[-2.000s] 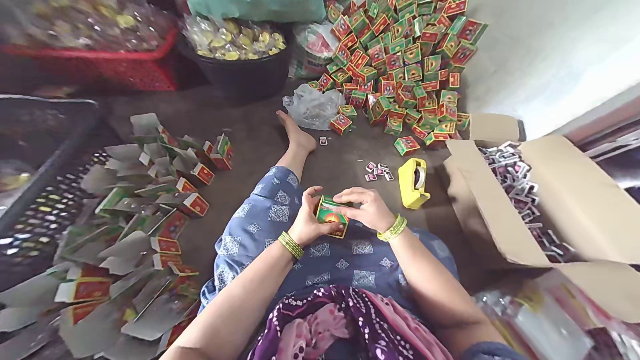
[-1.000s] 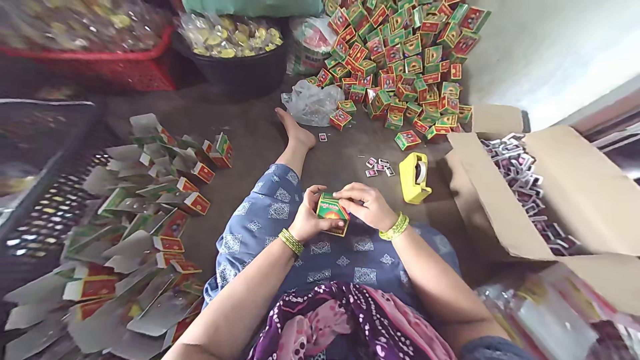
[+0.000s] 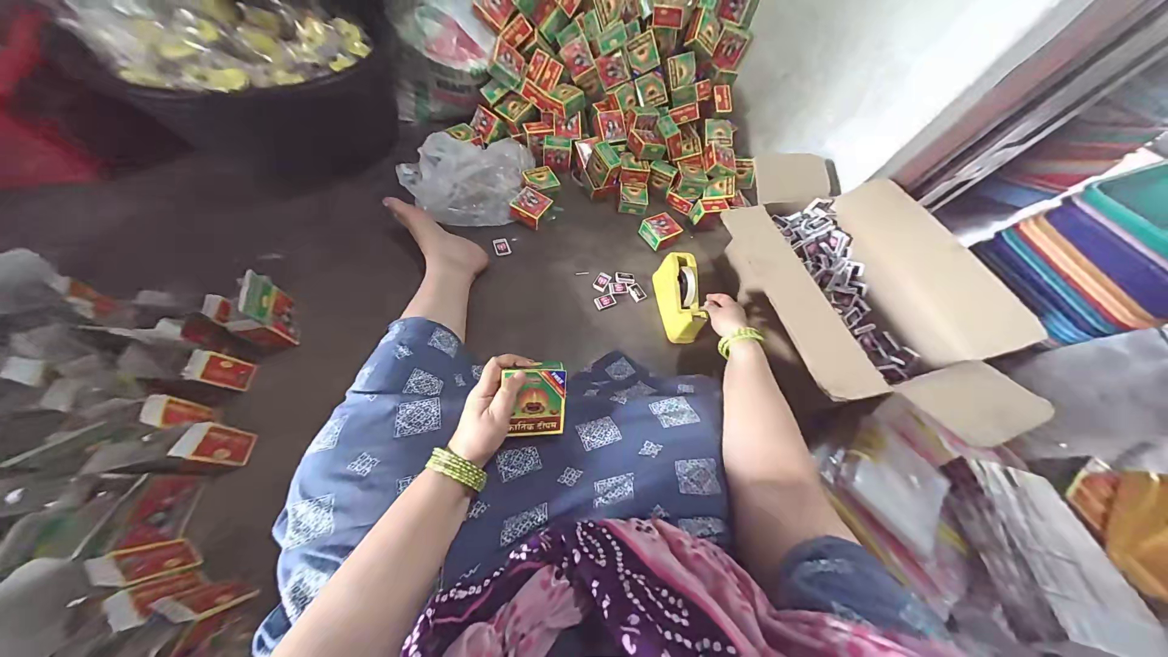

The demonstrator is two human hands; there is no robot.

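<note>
My left hand holds a small green and red printed cardboard box above my lap, thumb on its front face. Out to the right, my right hand has its fingertips at the near cutting end of a yellow tape dispenser on the floor. Whether a piece of tape is between those fingers cannot be made out. Several small matchboxes lie on the floor just left of the dispenser, and a single matchbox lies near my foot.
A pile of printed boxes rises ahead beside a clear plastic bag. An open carton of matchboxes stands at right. Open-flapped boxes cover the left floor. A dark tub of wrapped items stands at upper left.
My right hand has left the printed box and moved right to the tape dispenser. My left hand still holds the box. The view has shifted somewhat.
</note>
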